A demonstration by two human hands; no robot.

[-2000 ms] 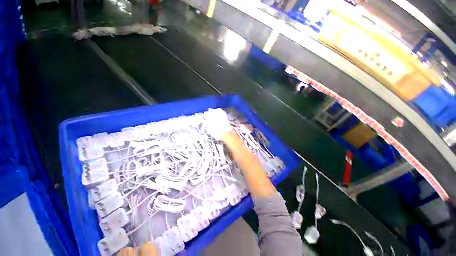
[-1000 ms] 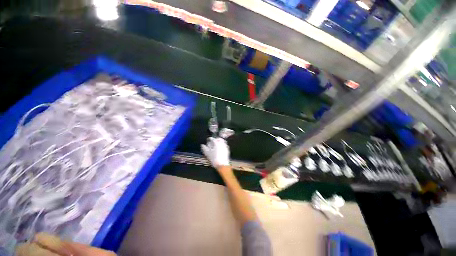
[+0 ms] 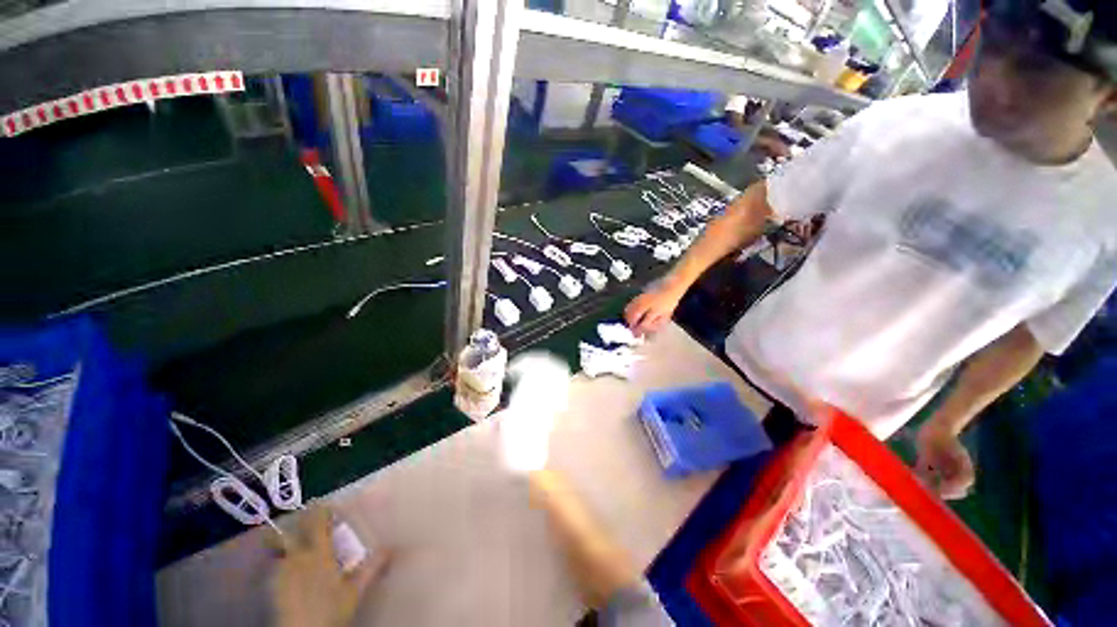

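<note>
My bare left hand (image 3: 321, 573) is low at the left of the bench, its fingers around a white power adapter (image 3: 348, 546). Two looped white cords (image 3: 255, 488) stick out past the fingers towards the conveyor. My right hand (image 3: 533, 414), in a white glove, is over the middle of the bench and strongly blurred; whether it holds anything cannot be told. A row of white adapters (image 3: 570, 285) with cords lies on the dark green conveyor (image 3: 233, 300) behind the metal post.
Beige bench (image 3: 453, 539); labelled bottle (image 3: 480, 374) by the metal post (image 3: 480, 172); crumpled white piece (image 3: 606, 360); blue parts box (image 3: 704, 426); red tote (image 3: 747, 576) of white parts at right; blue tote (image 3: 110, 453) at left. A co-worker in white (image 3: 931, 245) reaches over the bench.
The view has swung right, bringing the co-worker and red tote in. My left hand has gone from the blue tote to the bench with an adapter; my right hand from the conveyor to above the bench.
</note>
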